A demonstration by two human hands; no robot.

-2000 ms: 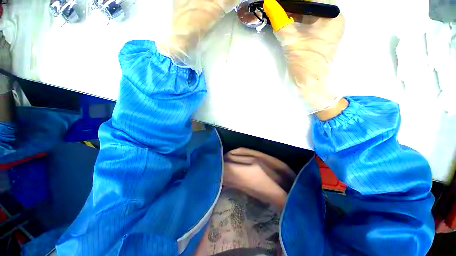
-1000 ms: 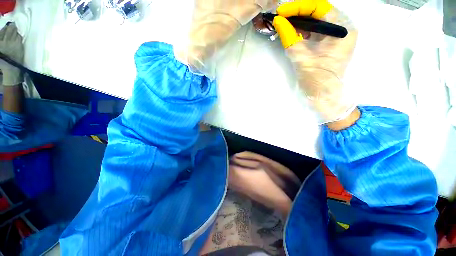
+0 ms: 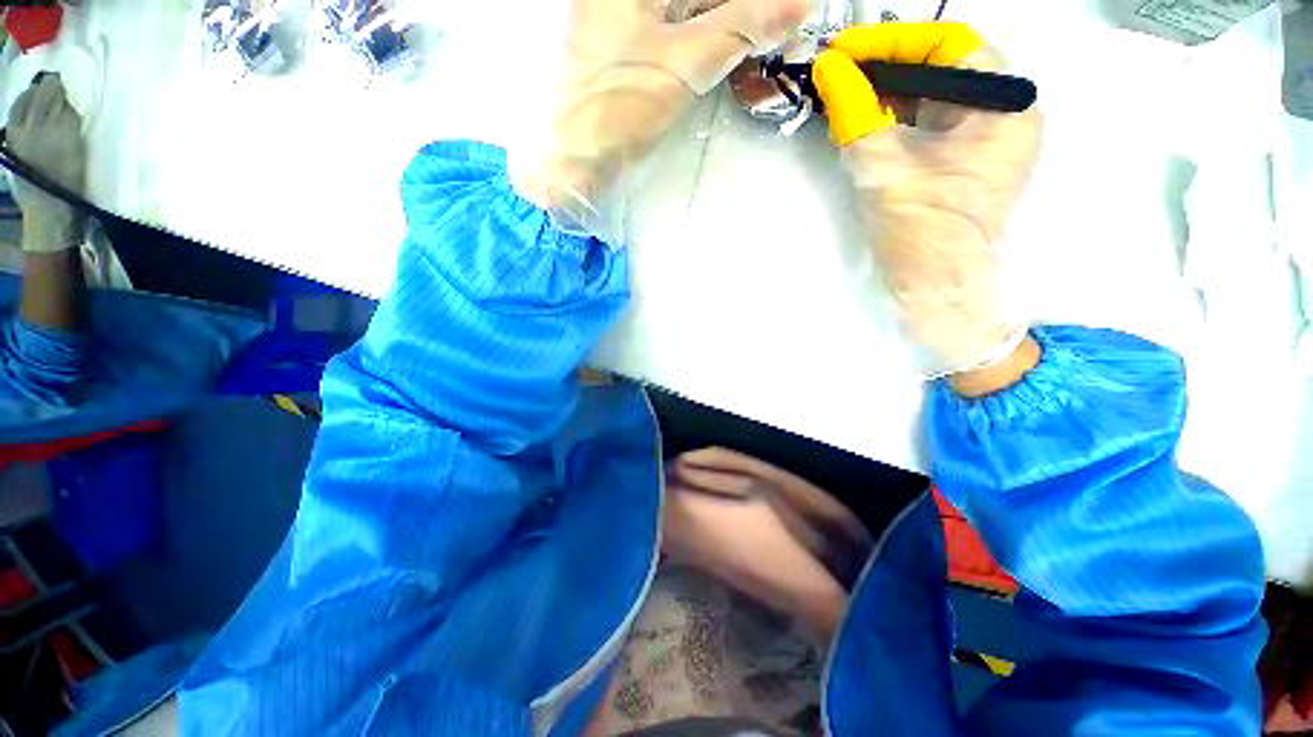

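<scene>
A shiny round metal-like part of the unit lies between my hands at the top centre. My right hand, in a clear glove with orange-yellow finger cots, grips black tweezers with their tips at the shiny part. My left hand, in a clear glove, is beside the part on its left, its fingertips at the unit's upper side. The rest of the unit is mostly hidden by my hands and the top edge. Whether my left fingers grip it is hard to tell.
Two similar shiny units stand at the upper left of the white benchtop. White wipes lie at the right. A white object with printed text is at the top right. Another person's gloved hand is at the far left.
The view has shifted, so the bench and both hands appear lower and further right. The tweezers remain in my right hand at the shiny part. More of the other person's hand shows at the left.
</scene>
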